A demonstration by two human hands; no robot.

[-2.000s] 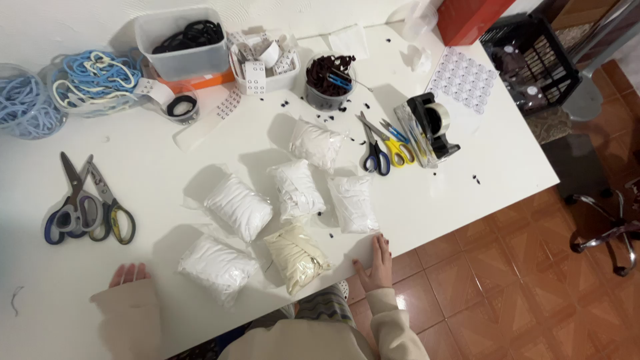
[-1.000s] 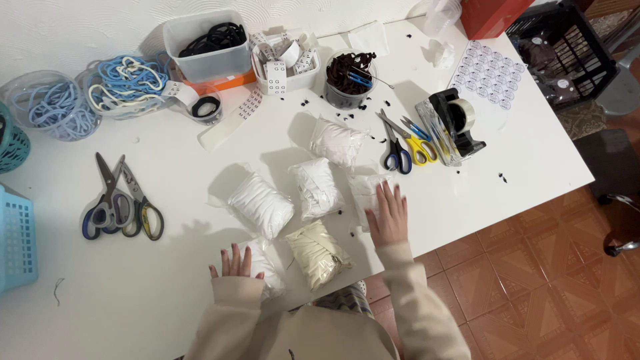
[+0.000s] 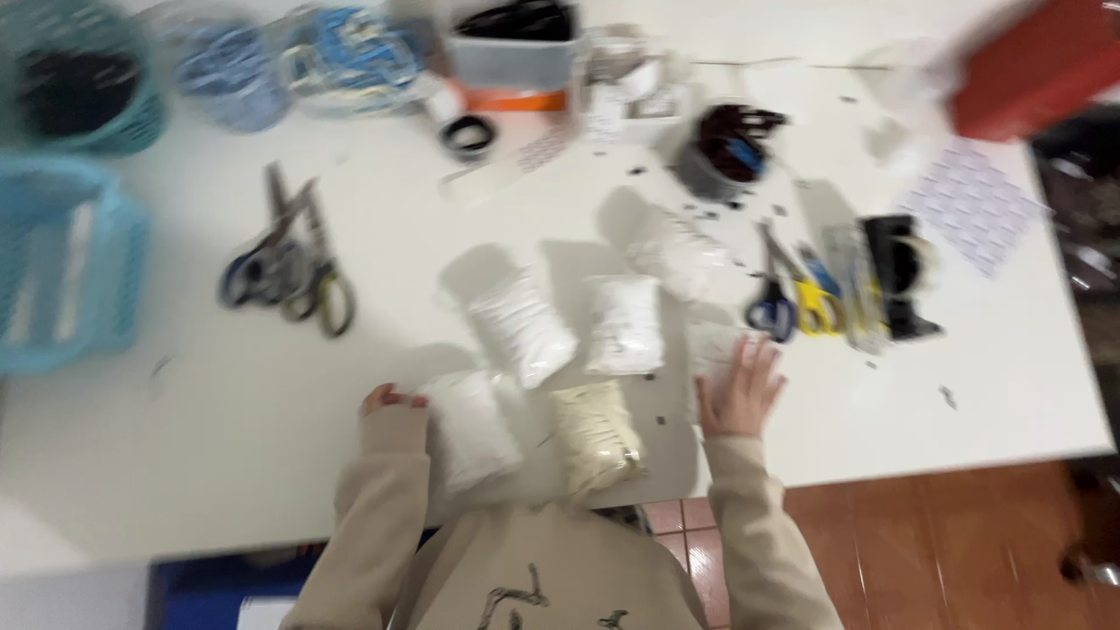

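My right hand (image 3: 744, 385) lies with its fingers spread over a clear plastic bag of white cord (image 3: 713, 341), partly hidden under it. My left hand (image 3: 392, 399), mostly inside its sleeve, is beside the lower left bag of white material (image 3: 472, 429); whether it touches the bag I cannot tell. Between my hands lie a cream-coloured bag (image 3: 599, 437), a white bag (image 3: 626, 324) and another white bag (image 3: 525, 328). One more white bag (image 3: 687, 254) lies farther back. The view is blurred.
Scissors (image 3: 289, 262) lie at left, near a light-blue plastic basket (image 3: 131, 271). Blue-handled scissors (image 3: 772, 306), yellow-handled scissors (image 3: 818, 306) and a tape dispenser (image 3: 897, 280) are right of my right hand. Tubs of cord and a grey cup (image 3: 713, 175) stand along the back.
My right hand has moved from the table's front edge onto the right bag. My left hand, over the lower left bag a second ago, is now at its left side. The view has shifted left.
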